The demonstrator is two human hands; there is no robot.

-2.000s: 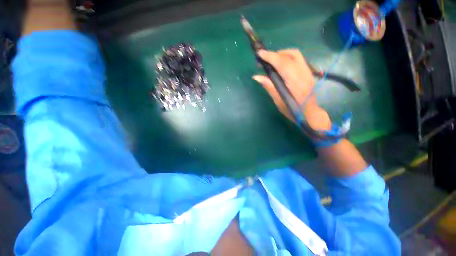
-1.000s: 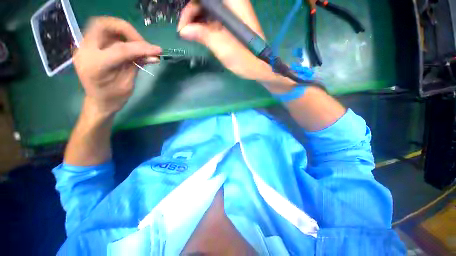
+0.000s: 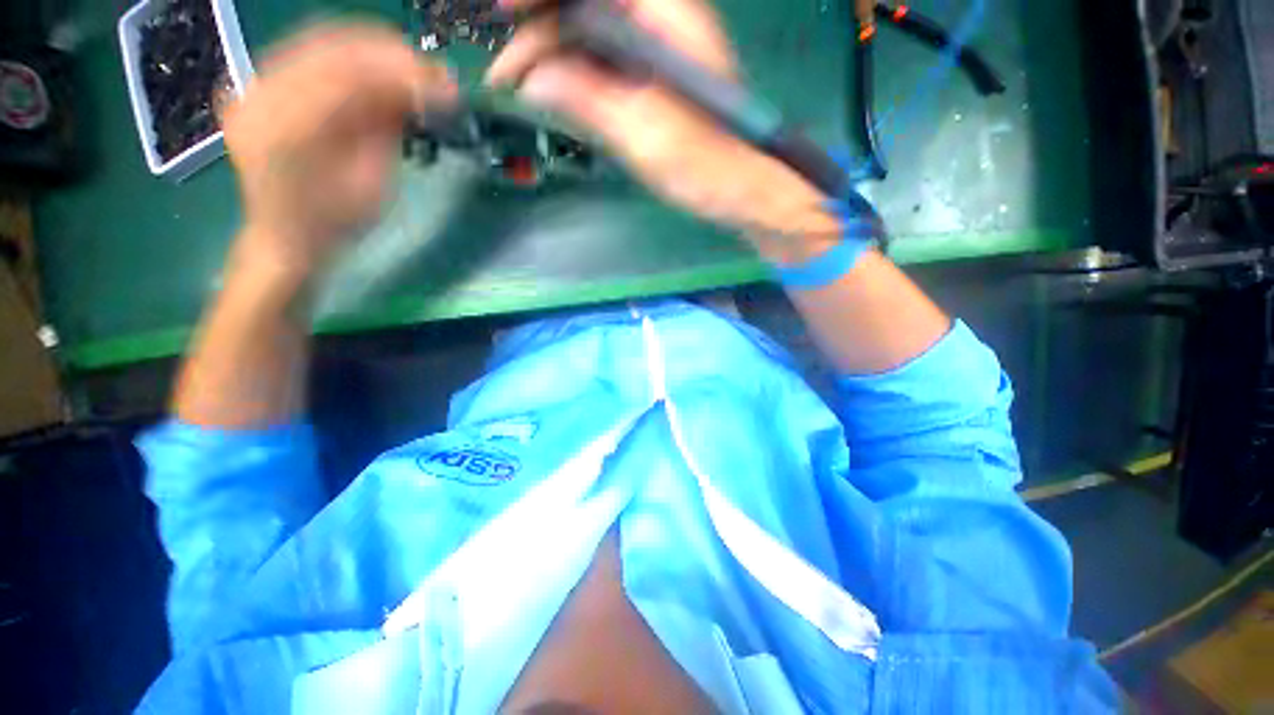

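Observation:
My left hand (image 3: 328, 133) is blurred and holds the left end of a small circuit board (image 3: 510, 144) just above the green mat. The board is seen nearly edge-on and blurred, with a red spot on its lower side. My right hand (image 3: 636, 112) holds the thick dark soldering iron (image 3: 699, 91), which slants down to the right towards the wrist; its tip is out of the picture at the top. A blue strap (image 3: 827, 266) is round my right wrist. A pile of small black components (image 3: 468, 20) lies at the top edge.
A white-rimmed parts tray (image 3: 246, 67) full of dark parts stands at the left. Orange-and-black cutters (image 3: 869, 98) lie open on the green mat (image 3: 685, 268) at the right, with thin blue cord near them. A dark open case (image 3: 1162, 168) stands at the right edge.
My left hand has come down from out of view and now holds the board. My right hand has moved left, near the board. The view has shifted, so the blue pot is gone from the picture.

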